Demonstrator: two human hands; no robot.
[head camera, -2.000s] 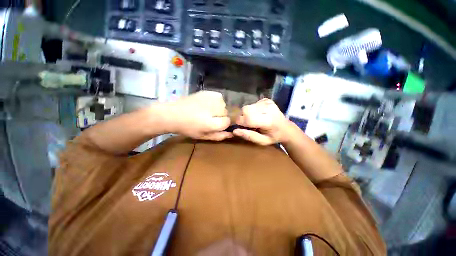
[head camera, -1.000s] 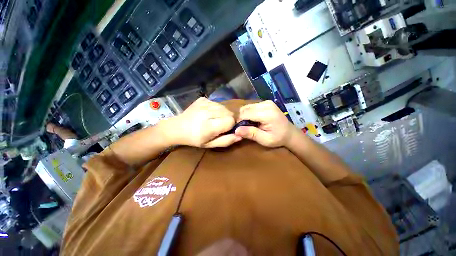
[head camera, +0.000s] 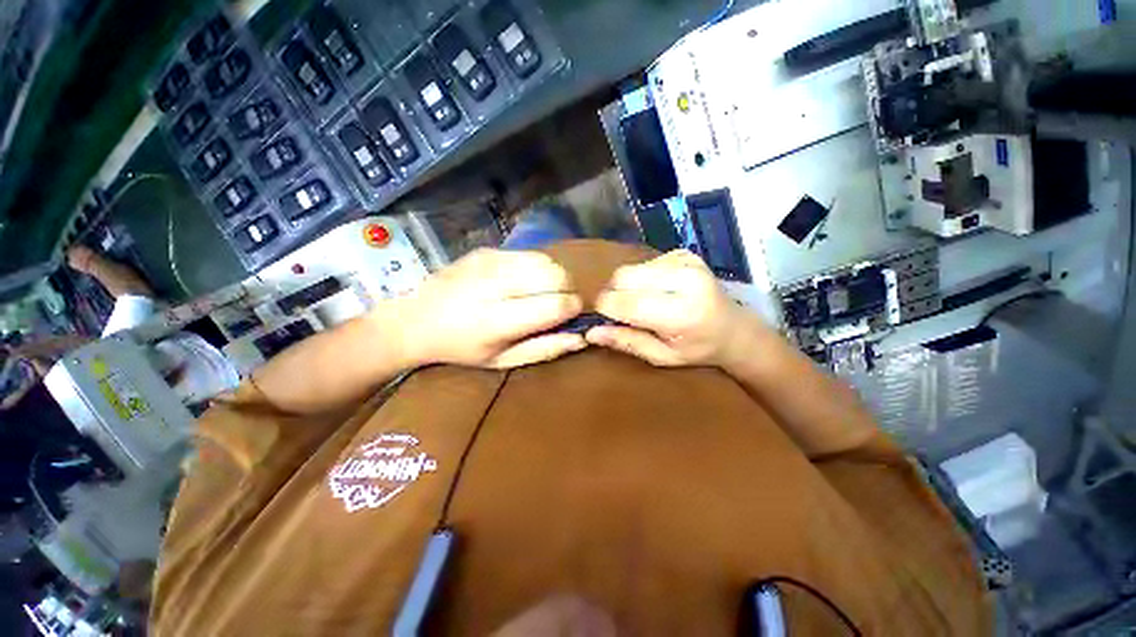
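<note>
My left hand (head camera: 492, 307) and my right hand (head camera: 664, 309) are close together in front of my chest, with fingers curled. Between them a small dark thing (head camera: 583, 324) shows, mostly hidden by the fingers; it looks like a black unit, but I cannot tell for sure. Both hands are bare and hold it at its two ends. Clear blister trays (head camera: 361, 195) with several black phone units (head camera: 434, 100) lie on the bench at the upper left, beyond my hands.
A white machine (head camera: 779, 162) with rails, fixtures (head camera: 957, 189) and a small screen (head camera: 715, 234) stands at the right. Another machine with a red emergency stop (head camera: 376, 234) is at the left. Another person's arm (head camera: 110, 271) shows at the far left. A white bin (head camera: 997, 485) is at the lower right.
The view has swung towards the right-hand machine, and the trays have shifted to the upper left. My hands stay together at my chest; the dark thing shows less than a second ago.
</note>
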